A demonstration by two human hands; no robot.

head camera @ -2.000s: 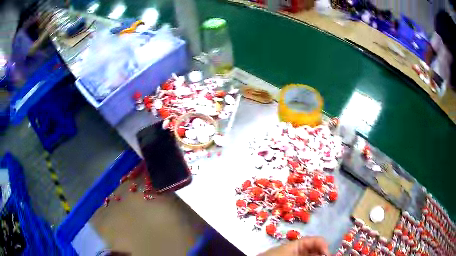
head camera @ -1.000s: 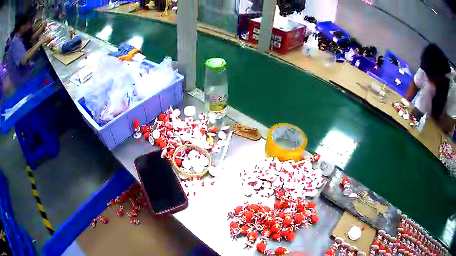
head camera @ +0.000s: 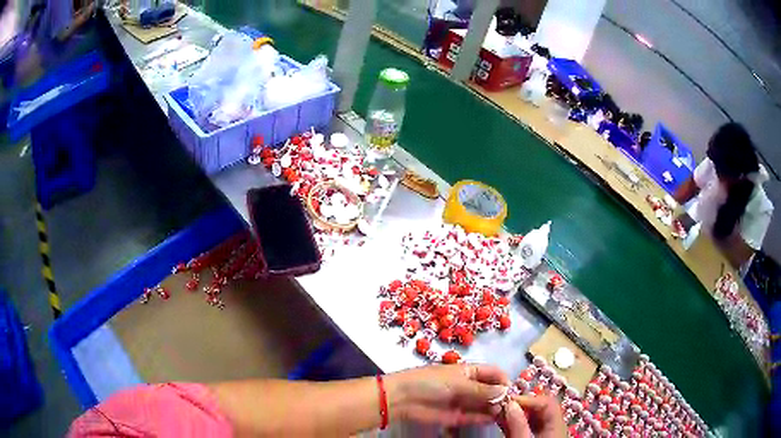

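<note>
My left hand (head camera: pixel 445 395), bare with a red wrist cord, reaches in from the lower left. Its thumb and fingers pinch a small white piece (head camera: pixel 499 396). My right hand (head camera: pixel 538 416), cut off by the bottom edge, meets it with its fingertips on the same piece. Whether a red figure is joined to it is hidden. A heap of red figures (head camera: pixel 445 312) lies just beyond my hands, with a heap of white pieces (head camera: pixel 467 257) behind it. Finished pieces (head camera: pixel 629 402) stand in tight rows at the right. A tan pad (head camera: pixel 578 368) bears a white adhesive dab (head camera: pixel 563 358).
Yellow tape roll (head camera: pixel 475 207), white glue bottle (head camera: pixel 534 245) and dark metal plate (head camera: pixel 582 312) line the green belt. A phone (head camera: pixel 283 229) overhangs the table edge. Behind are a round basket (head camera: pixel 335 207), green-lidded jar (head camera: pixel 385 115) and lilac bin (head camera: pixel 257 128). A person (head camera: pixel 732 188) is across the belt.
The view has shifted. My left hand and forearm have come into view, and both hands now meet around a small white piece. The glue bottle shows upright and clearer.
</note>
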